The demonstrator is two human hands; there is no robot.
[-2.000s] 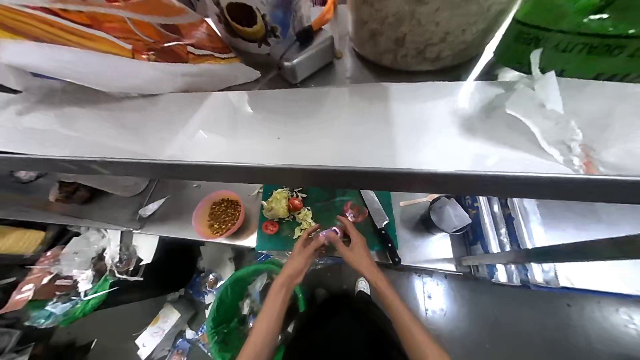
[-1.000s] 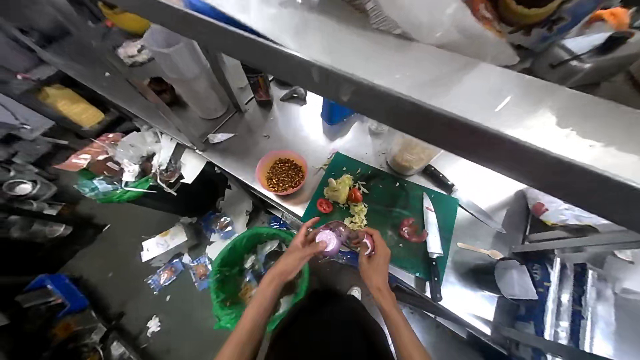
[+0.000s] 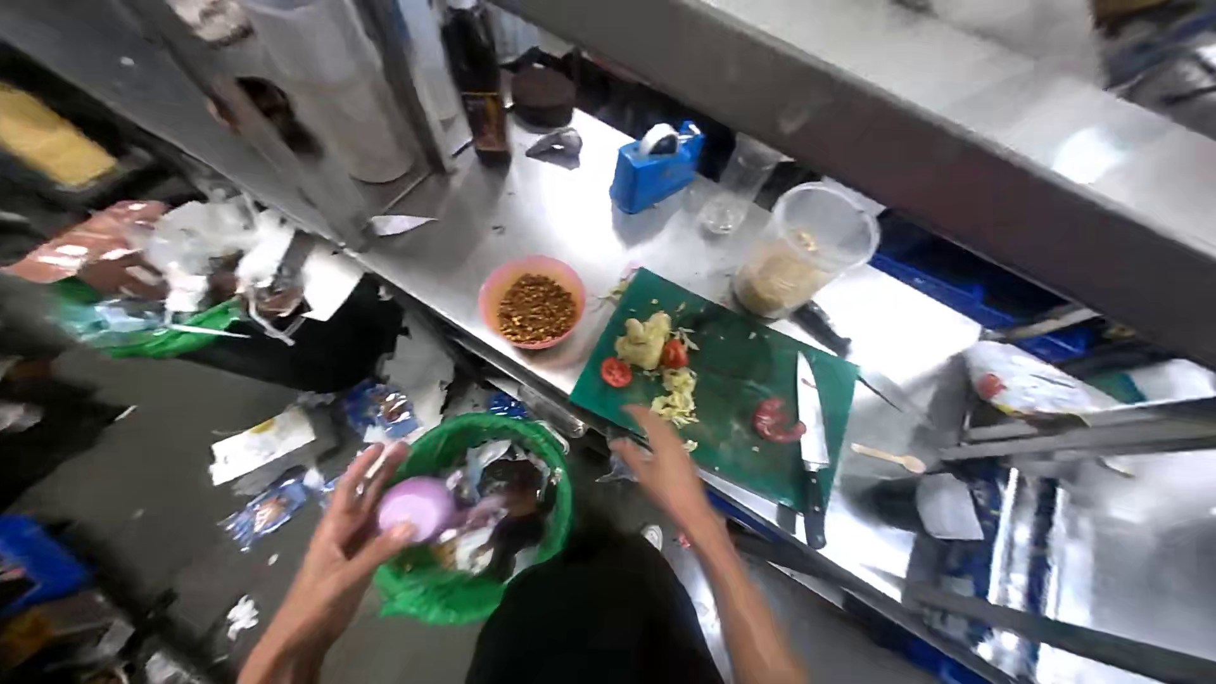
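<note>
My left hand [image 3: 356, 532] grips a round purple item [image 3: 416, 508], perhaps an onion half, above a waste bin lined with a green bag [image 3: 560, 494]. Fingers apart and holding nothing, my right hand [image 3: 662, 461] hovers by the near left edge of the green cutting board [image 3: 736, 399]. On the board lie pale shredded vegetable pieces [image 3: 676, 397], a pale yellow-green chunk [image 3: 643, 340], a tomato half [image 3: 616, 371], another tomato piece [image 3: 674, 353], a curved red piece [image 3: 777, 421] and a chef's knife [image 3: 810, 408] with a black handle.
A pink bowl of brown bits [image 3: 534, 302] stands left of the board. Behind are a blue tape dispenser [image 3: 655, 168], a clear glass [image 3: 733, 190] and a plastic container [image 3: 807, 247]. A wooden spoon [image 3: 888, 458] lies right. A metal shelf [image 3: 912, 123] overhangs the counter; litter lies on the floor.
My hands were together at the board's near edge, holding purple-and-white pieces; now they are apart, the left over the bin with the purple item. The view has swung left and down.
</note>
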